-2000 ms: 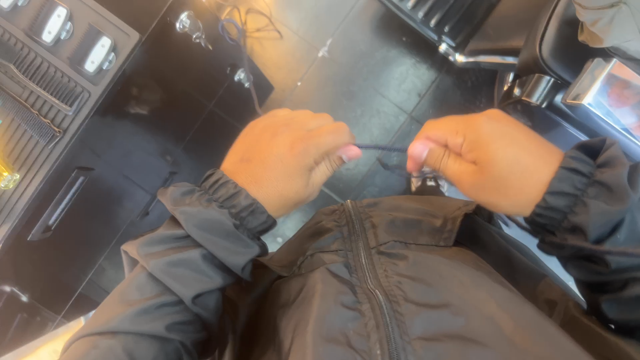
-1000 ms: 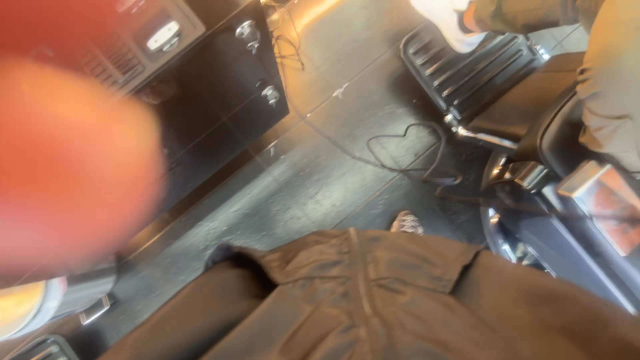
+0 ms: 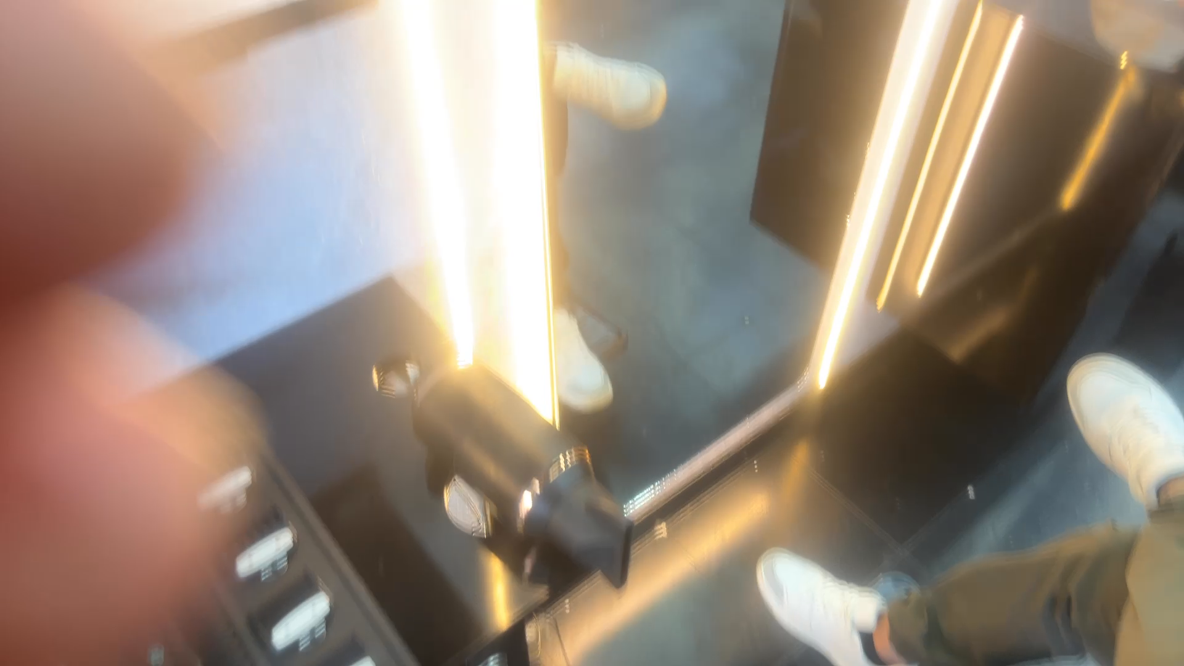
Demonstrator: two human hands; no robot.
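Observation:
Very close to the camera, a large blurred shape fills the left edge; it looks like my left hand point(image 3: 102, 444), and whether its fingers hold anything cannot be told. My right hand is out of view. Beside the blurred hand, lower down, lies a dark tray point(image 3: 328, 564) with several silver-faced items point(image 3: 301, 620) in its slots. Right of the tray a black hair dryer point(image 3: 499, 435) with a wide nozzle is seen at the dark counter's edge.
Bright light strips point(image 3: 527, 213) run along a tall mirror point(image 3: 684, 277), which shows white shoes. At lower right, a person's legs in olive trousers point(image 3: 1027, 592) and white shoes point(image 3: 814, 601) extend over the dark floor. Another lit strip point(image 3: 869, 203) stands farther right.
Two seconds ago both my hands held a dark cord between them; the right hand is now out of view. The view has swung strongly to the mirror and the other person's legs.

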